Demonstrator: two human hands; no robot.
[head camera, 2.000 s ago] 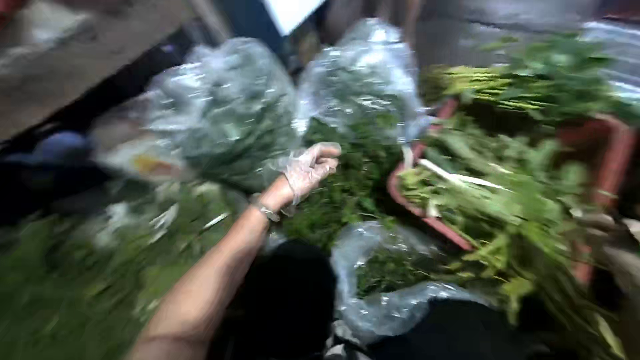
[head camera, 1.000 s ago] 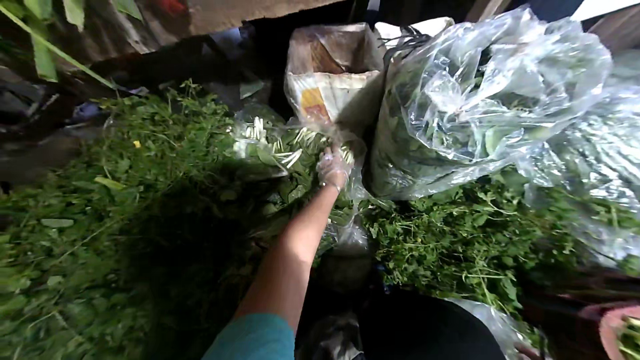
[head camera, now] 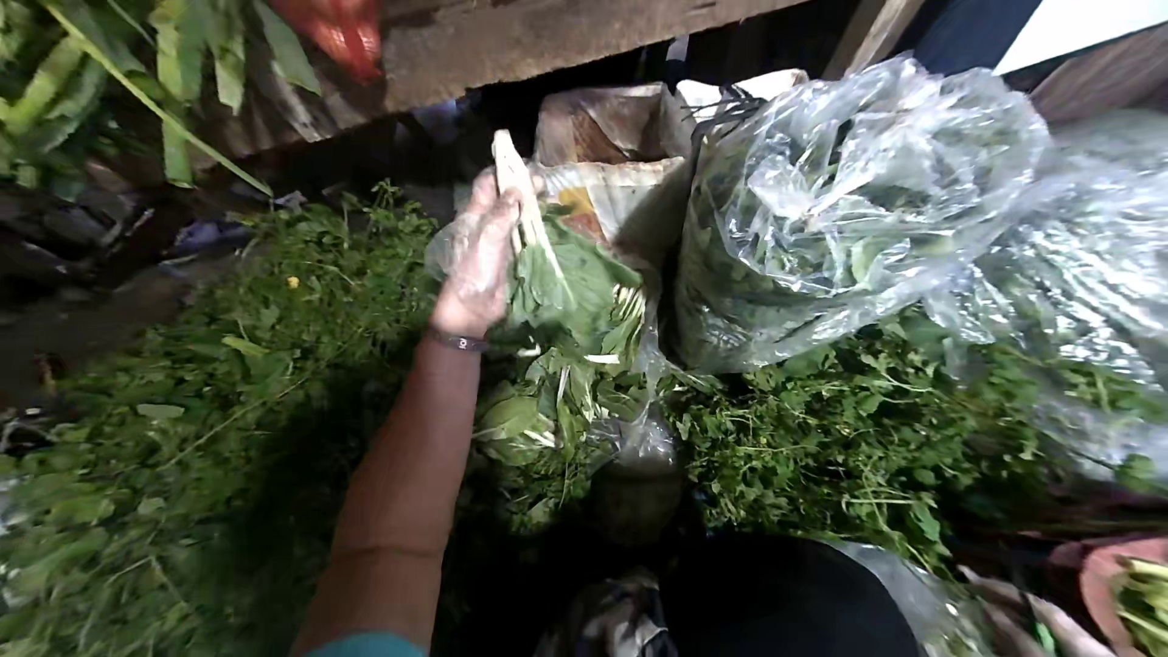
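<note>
My left hand, in a clear plastic glove with a dark band at the wrist, holds a leafy green with white stalks. Its stalk ends point up and its leaves hang to the right. Below and right of the hand, more white-stalked greens lie in an open clear plastic bag. Just behind the held leaves stands an open sack with an orange mark. At the lower right edge, what may be part of my right hand shows beside clear plastic; its fingers cannot be made out.
Loose leafy herbs spread across the left, and more lie at the right. A stuffed clear plastic bag of greens stands right of the sack. A wooden beam crosses the top. A pink basket rim is at the lower right.
My left hand was down among the white-stalked greens one second ago; now it is raised to the left with a leafy green in it. The view has swung left since two seconds ago.
</note>
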